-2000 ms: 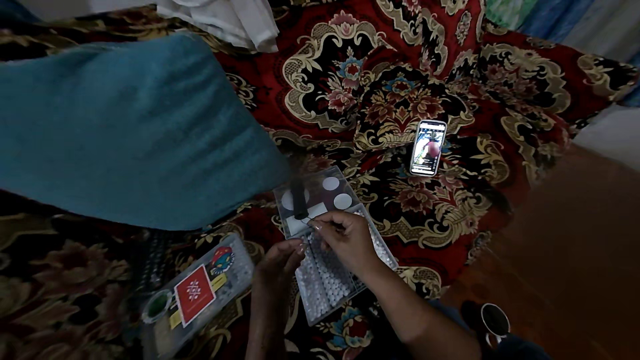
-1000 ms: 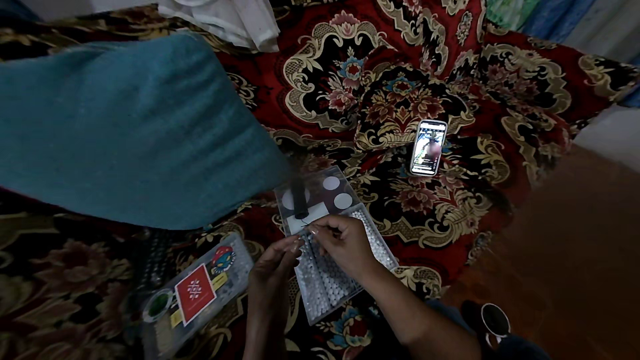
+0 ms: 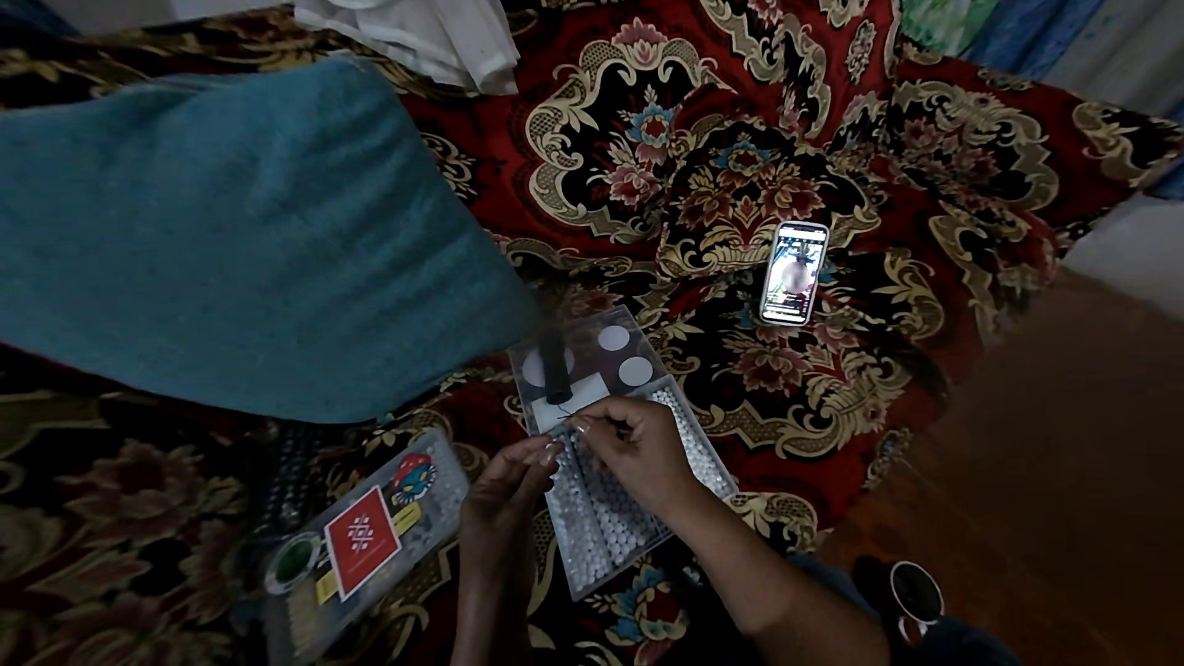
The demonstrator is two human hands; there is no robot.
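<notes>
My left hand [image 3: 509, 495] and my right hand [image 3: 640, 451] meet fingertip to fingertip over a clear plastic compartment box [image 3: 580, 585] of white beads [image 3: 606, 518]. The left thumb and forefinger pinch something tiny and pale, too small to name. Between my right thumb and forefinger is the end of a thin dark strand, perhaps cord. A dark cylinder [image 3: 555, 368], maybe a spool, lies on the box's raised lid [image 3: 592, 319], beside a white rectangle [image 3: 573, 400] and white round discs [image 3: 635, 371]. My right hand hides part of the beads.
A closed plastic case [image 3: 435, 518] with a red card [image 3: 363, 544] lies at left on the floral sofa cover [image 3: 768, 370]. A teal cushion [image 3: 250, 240] rises behind it. A lit phone [image 3: 795, 274] rests at right. White cloth [image 3: 416, 37] hangs at the top.
Both hands stay over the bead box with their fingertips close together. Only small finger movements show, and the picture on the phone screen has changed.
</notes>
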